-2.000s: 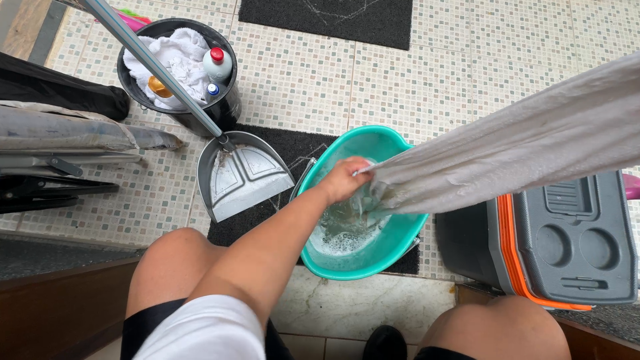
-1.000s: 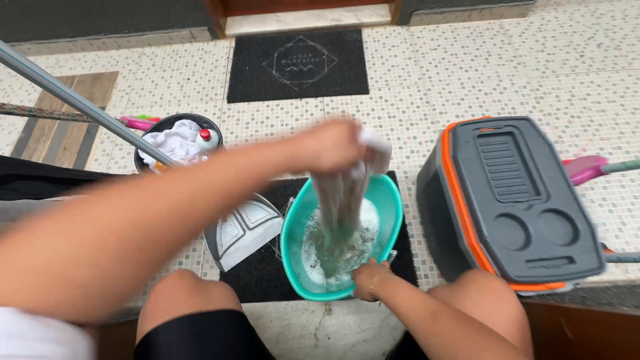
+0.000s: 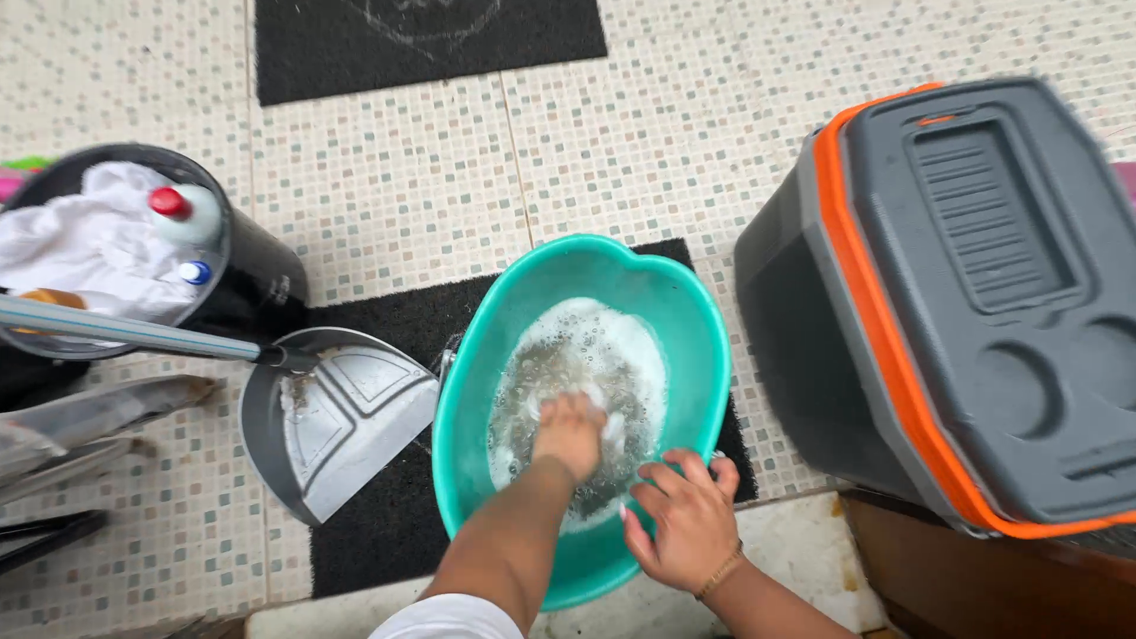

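Note:
A teal plastic bucket (image 3: 683, 302) holds cloudy, foamy water (image 3: 612, 342) and stands on a black mat. My left hand (image 3: 571, 435) reaches down into the water, its fingers partly under the foam; the cloth is not clearly visible, and whether the hand grips anything is hidden. At the bucket's near right rim is my right hand (image 3: 688, 515), fingers spread and slightly bent over the edge, holding nothing. A thin bracelet circles that wrist.
Left of the bucket lies a grey long-handled dustpan (image 3: 364, 399). Beyond it, a black bucket (image 3: 266, 266) holds white cloths (image 3: 98, 240) and bottles. A grey cooler box with an orange band (image 3: 852, 275) stands right. Another black mat (image 3: 426, 44) lies ahead on the tiles.
My left hand, which held the wet grey cloth raised above the teal bucket, has gone down into the water. My right hand, absent at first, remains by the near rim.

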